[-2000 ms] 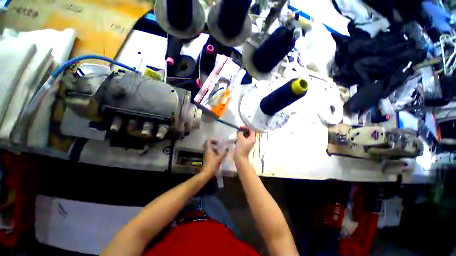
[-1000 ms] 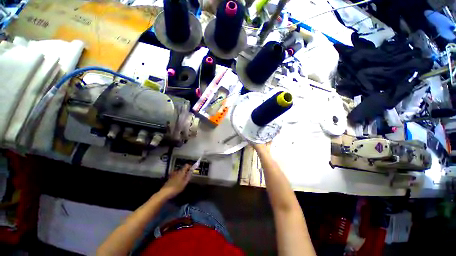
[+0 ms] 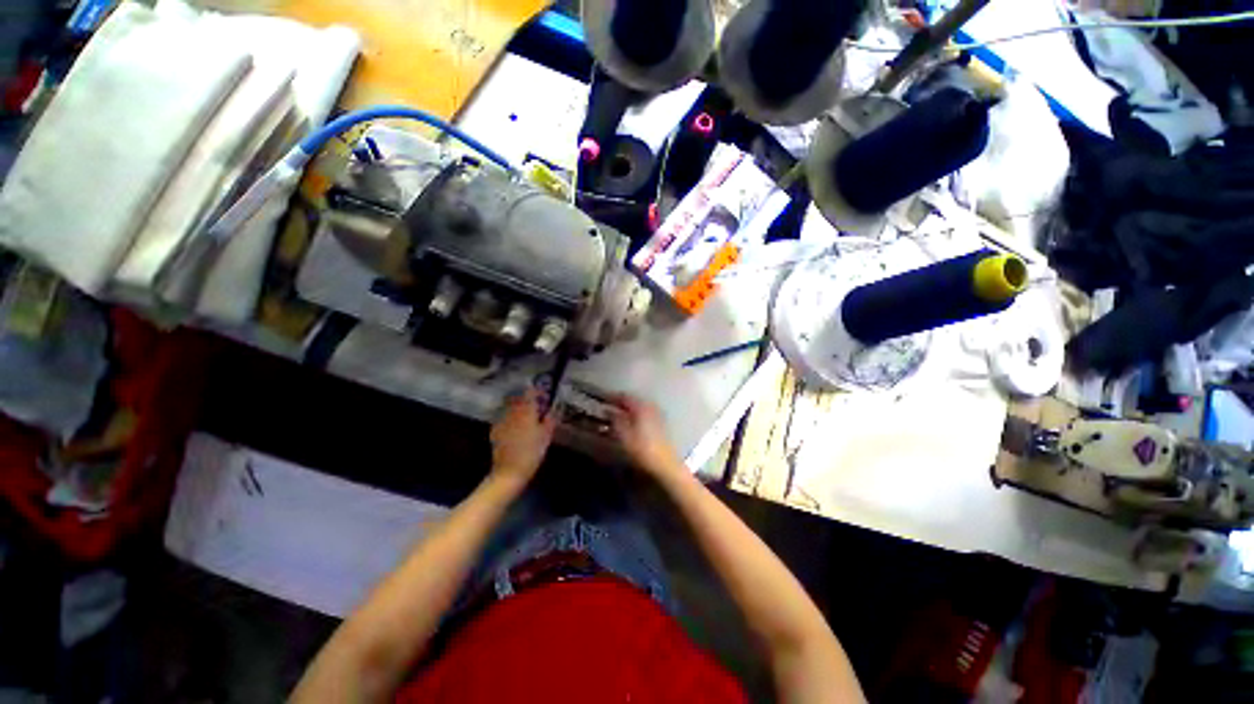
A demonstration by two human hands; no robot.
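Observation:
My left hand is at the table's front edge below the overlock machine, its fingers at a small dark thing too blurred to name. My right hand is just right of it, fingers bent over the small dark panel in the table edge; I cannot tell if it holds anything. A narrow white strip lies slanting on the table right of my right hand. A dark thin pen lies above the strip. A navy cone with a yellow end lies tilted over a round white dish.
White cut panels are stacked left of the overlock, with a blue hose beside them. A white and orange carton and dark cones stand behind. A cream sewing machine is at the right.
My right hand has left the dish and moved left, close to my left hand. The strip is away from my left hand. The pen, in my right hand earlier, lies on the table. The view has shifted.

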